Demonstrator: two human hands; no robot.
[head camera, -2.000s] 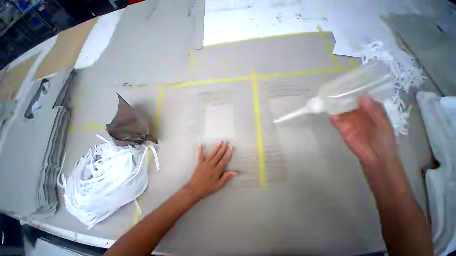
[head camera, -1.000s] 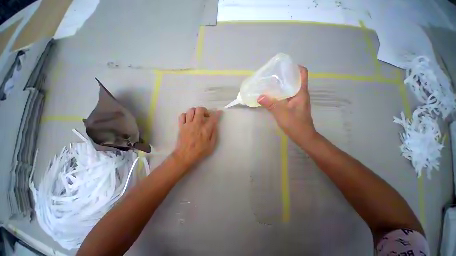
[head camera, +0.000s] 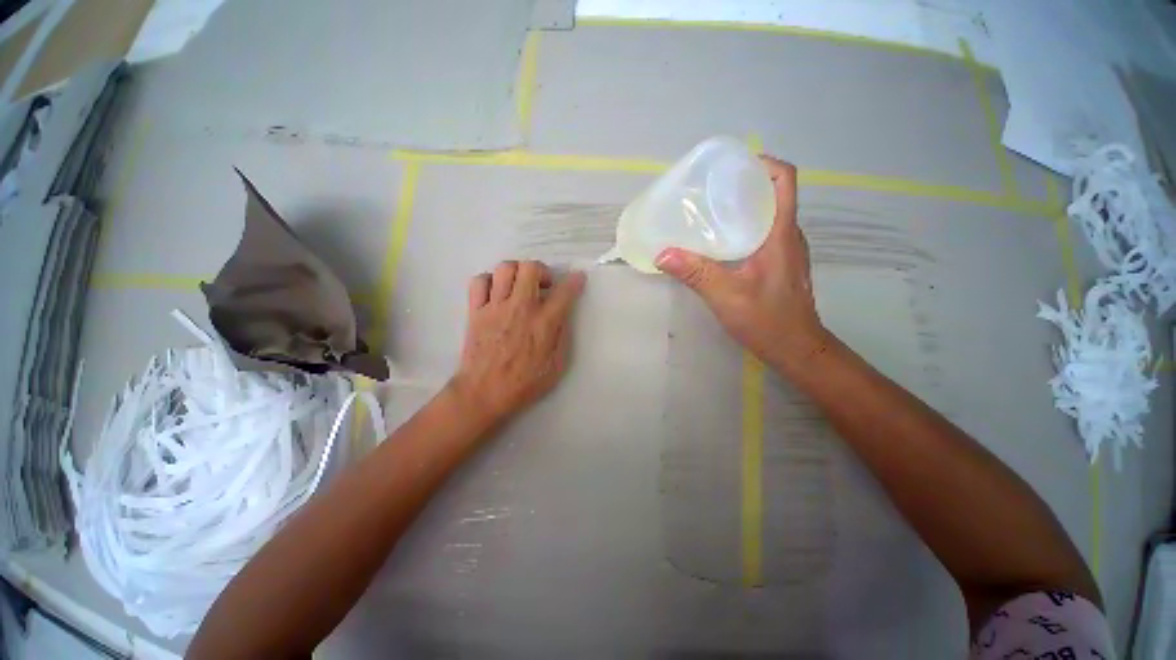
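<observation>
A thin grey panel (head camera: 587, 451) lies flat on the table in front of me, with a scooped gap where yellow tape and dark strokes show. My right hand (head camera: 761, 277) is closed around a clear squeeze bottle (head camera: 707, 200) with pale liquid, tilted so its nozzle points down left. The nozzle tip is at the panel's upper edge, close to my left fingertips. My left hand (head camera: 519, 333) rests palm down there with its fingers bent; what is under the fingertips is hidden. Small wet-looking marks show on the panel below my left hand.
At left lie a large bundle of white strips (head camera: 200, 477), a brown-grey fabric scrap (head camera: 277, 297) and a stack of grey panels (head camera: 52, 322). Tangled short white strips (head camera: 1103, 368) lie at right. Yellow tape lines (head camera: 593, 164) and a white sheet (head camera: 1070, 110) are further back.
My left hand has moved off its flat, spread position to the panel's upper edge. The bottle has come from the right to beside it. Over the last second both stayed close together there.
</observation>
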